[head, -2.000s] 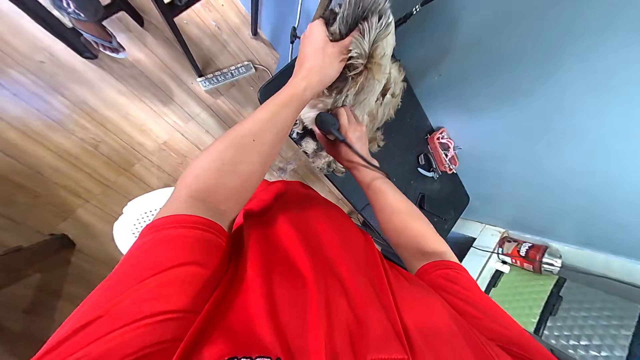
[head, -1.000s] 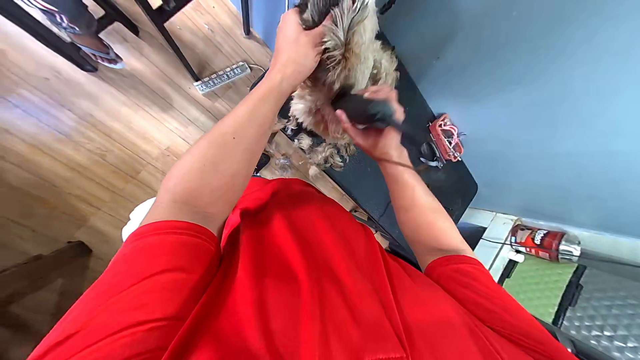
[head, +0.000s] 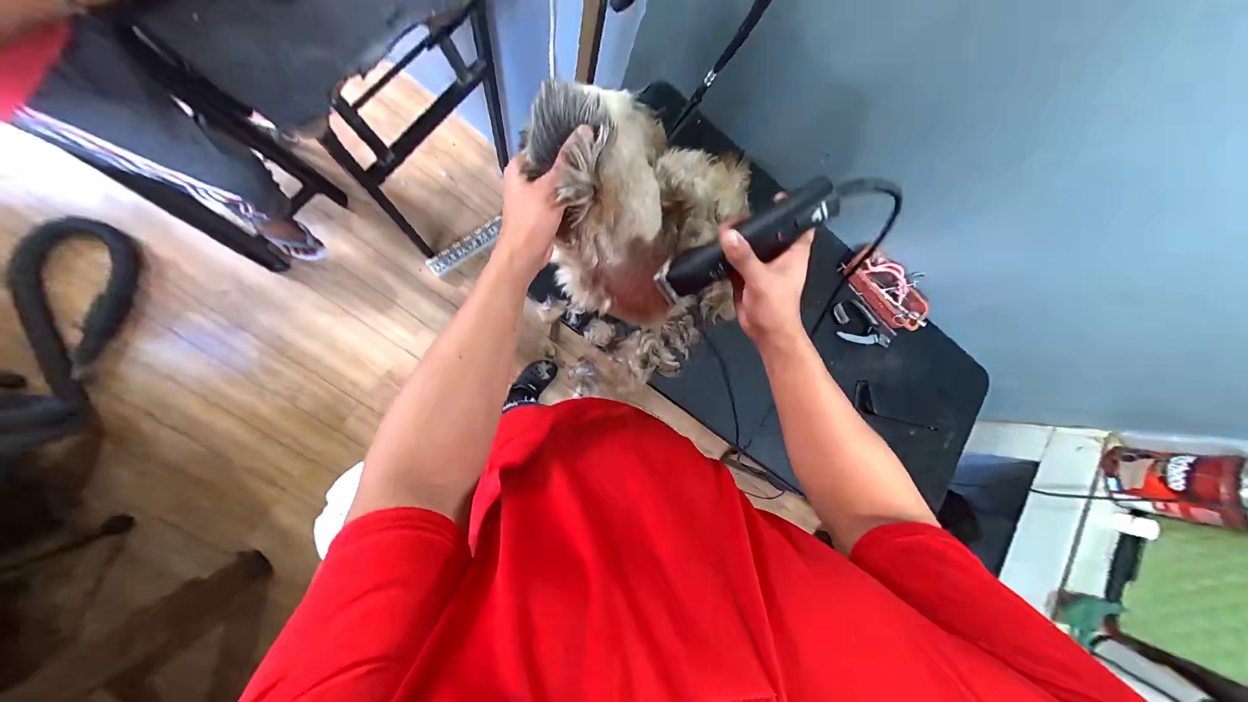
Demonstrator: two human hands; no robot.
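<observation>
A long-haired, cream and grey dog (head: 634,195) is on a black grooming table (head: 907,390). My left hand (head: 541,200) grips the grey hair at its upper left end; which body part lies under it I cannot tell. My right hand (head: 775,283) holds black corded electric clippers (head: 751,237), their blade end against a short-clipped, pinkish patch of the dog's coat. Cut tufts of hair (head: 663,346) lie at the table edge below the dog. The clippers' cord loops down to the right past my wrist.
A red basket of small tools (head: 887,288) sits by the blue wall. A black strap (head: 726,58) runs above the table. A power strip (head: 466,246) and a black hose (head: 73,312) are on the wooden floor. Another person's leg and sandal (head: 292,239) are at upper left.
The clippers have turned from lying blurred over the coat to pointing down-left, with the blade on the clipped patch. A person's arm or sleeve now shows at the top left.
</observation>
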